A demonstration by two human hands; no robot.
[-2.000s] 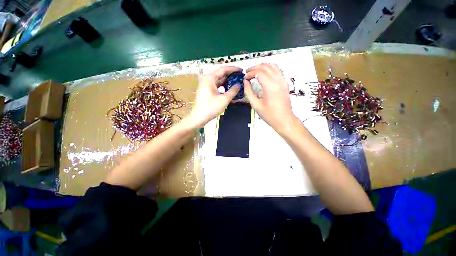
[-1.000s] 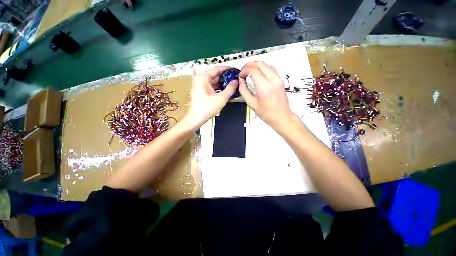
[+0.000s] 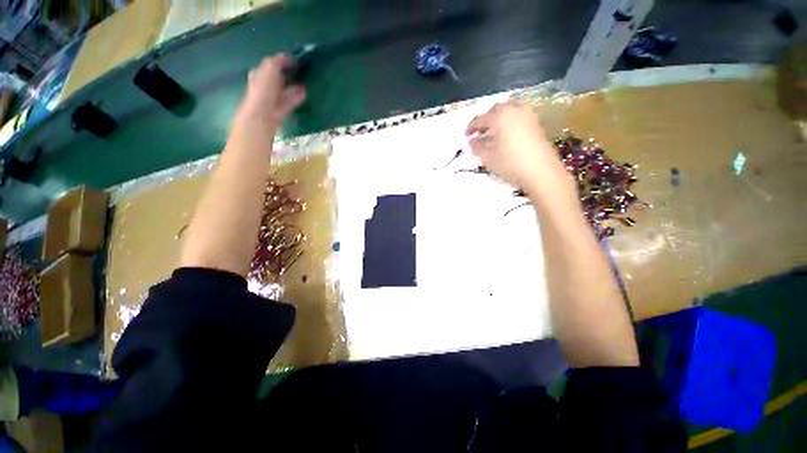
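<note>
My left hand (image 3: 270, 95) is blurred and reaches over the green conveyor. A dark, blurred round unit (image 3: 302, 62) is at its fingertips; whether it is gripped is unclear. My right hand (image 3: 509, 142) is over the white board's far right part, fingers bent and blurred; what it holds, if anything, is unclear. Loose wired pieces (image 3: 456, 159) lie just left of and below its fingers. The black adhesive sheet (image 3: 390, 241), with a stepped upper left edge, lies flat on the white board (image 3: 478, 292).
Piles of wired components lie left (image 3: 281, 232), partly behind my forearm, and right (image 3: 606, 181). Small black parts (image 3: 389, 124) line the board's far edge. The conveyor (image 3: 212, 133) carries round units (image 3: 434, 59) and black cylinders (image 3: 159, 87). Cardboard boxes (image 3: 68, 296) stand left, a blue bin (image 3: 727, 367) right.
My hands have parted: the left moved away and left, over the conveyor, with the round unit no longer between both hands. The right moved right, towards the loose wired pieces. Belt items shifted left in view.
</note>
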